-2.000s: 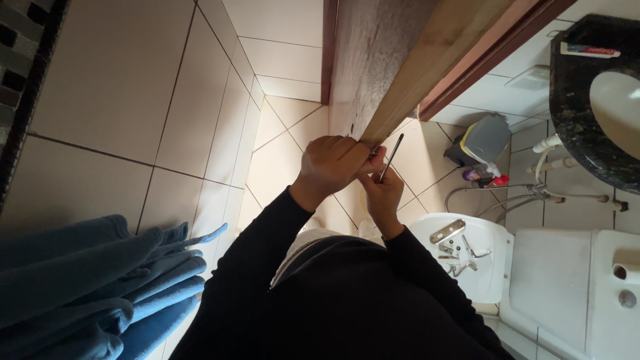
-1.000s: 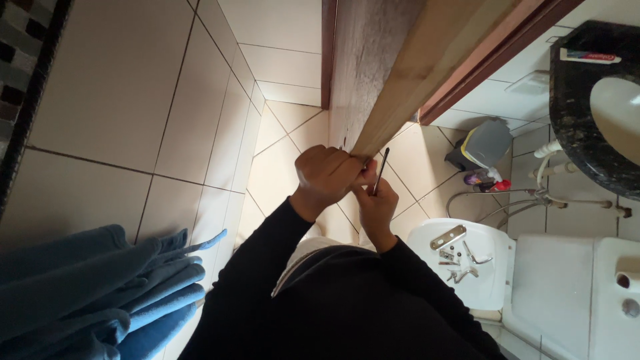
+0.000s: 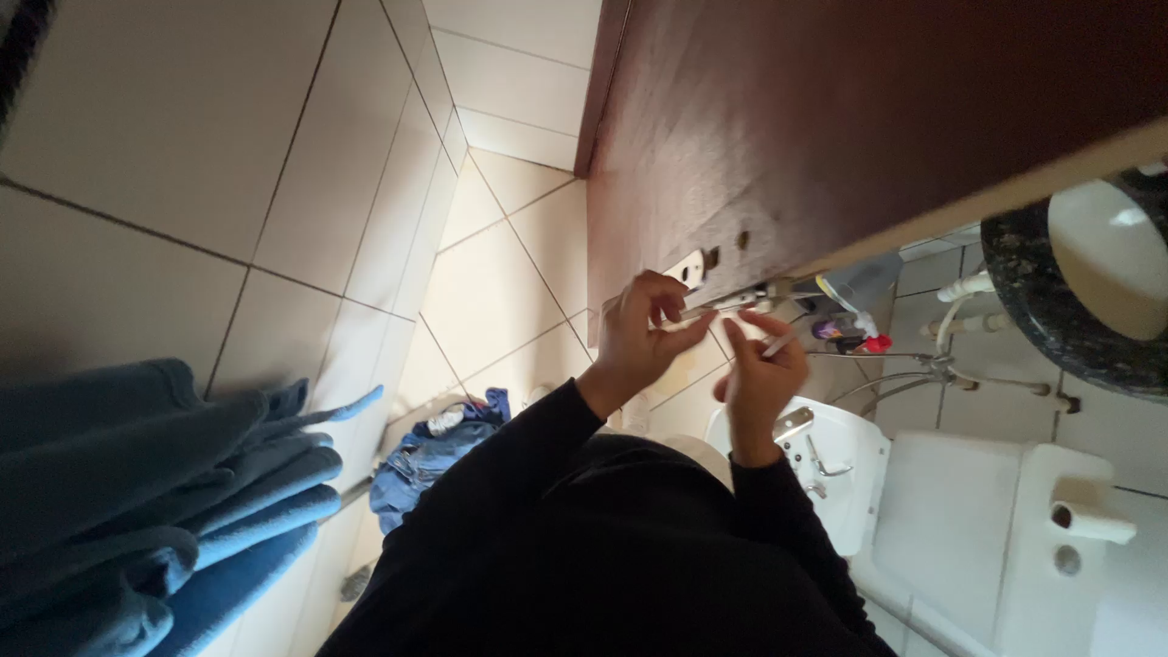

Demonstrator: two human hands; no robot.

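Note:
Near the lower edge of a dark wooden door, my left hand has its curled fingers against a metal lock plate; whether they grip it is unclear. Its thumb reaches toward my right hand. Between the fingers of my right hand is a slim, pale, blurred object, perhaps a screwdriver handle. Metal lock parts show at the door's edge just above both hands. Holes in the door face lie beside the plate. Lever handles and another metal plate rest on the toilet lid.
Blue towels hang at the left wall. Blue clothing lies on the tiled floor. A dark stone counter with a basin is at the right, with hoses and a grey bin below. The toilet cistern stands at the lower right.
The door has turned relative to the view, so its dark face shows instead of mainly its pale edge. My hands have moved apart, and the lock plate now shows by my left hand.

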